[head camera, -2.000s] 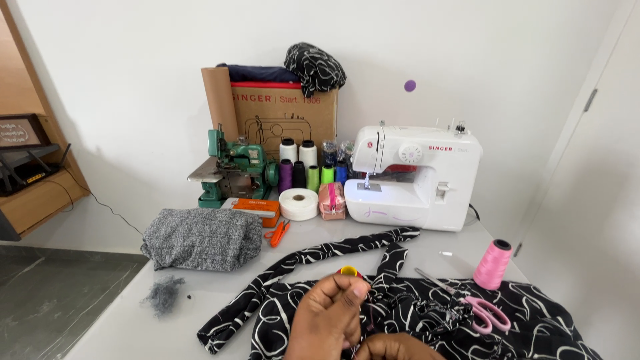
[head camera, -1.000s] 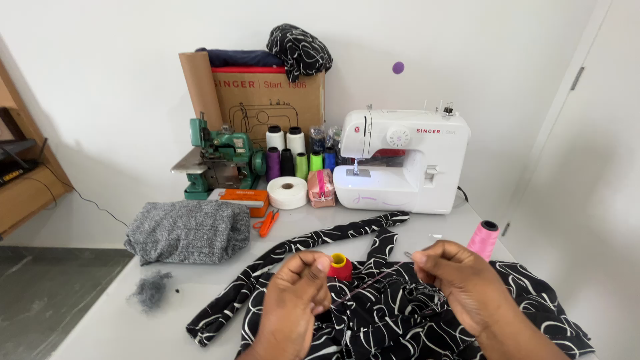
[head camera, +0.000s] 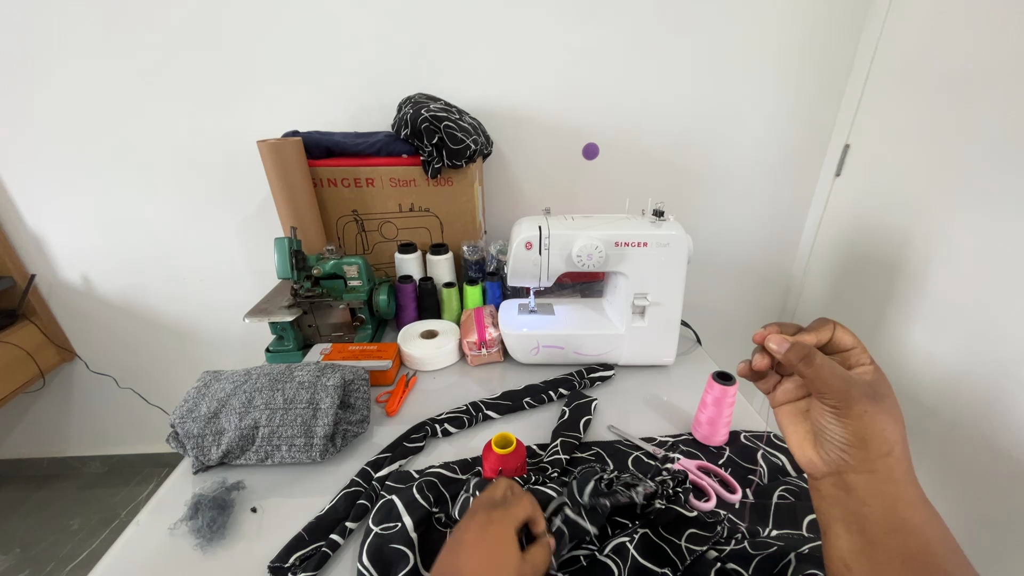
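Note:
Black fabric with white curved lines (head camera: 448, 512) spreads over the front of the table. My left hand (head camera: 500, 532) is low over it at the centre, fingers curled against the cloth and blurred; whether it grips the cloth is unclear. My right hand (head camera: 824, 384) is raised at the right, thumb and fingertips pinched together, with a thin thread (head camera: 756, 472) hanging below them. A red thread spool with a yellow core (head camera: 504, 458) stands behind my left hand. Pink-handled scissors (head camera: 708, 484) lie on the fabric, and a pink thread cone (head camera: 714, 410) stands behind them.
A white Singer sewing machine (head camera: 596, 292) stands at the back, its lamp lit. Left of it are thread cones (head camera: 406, 300), a white tape roll (head camera: 430, 346), a green overlock machine (head camera: 328, 296) and orange thread snips (head camera: 398, 394). Folded grey cloth (head camera: 272, 412) and grey lint (head camera: 210, 512) lie left.
My hands were close together two seconds ago, then moved apart. My right hand has moved up and right, and my left hand is down on the fabric. The red spool now shows fully.

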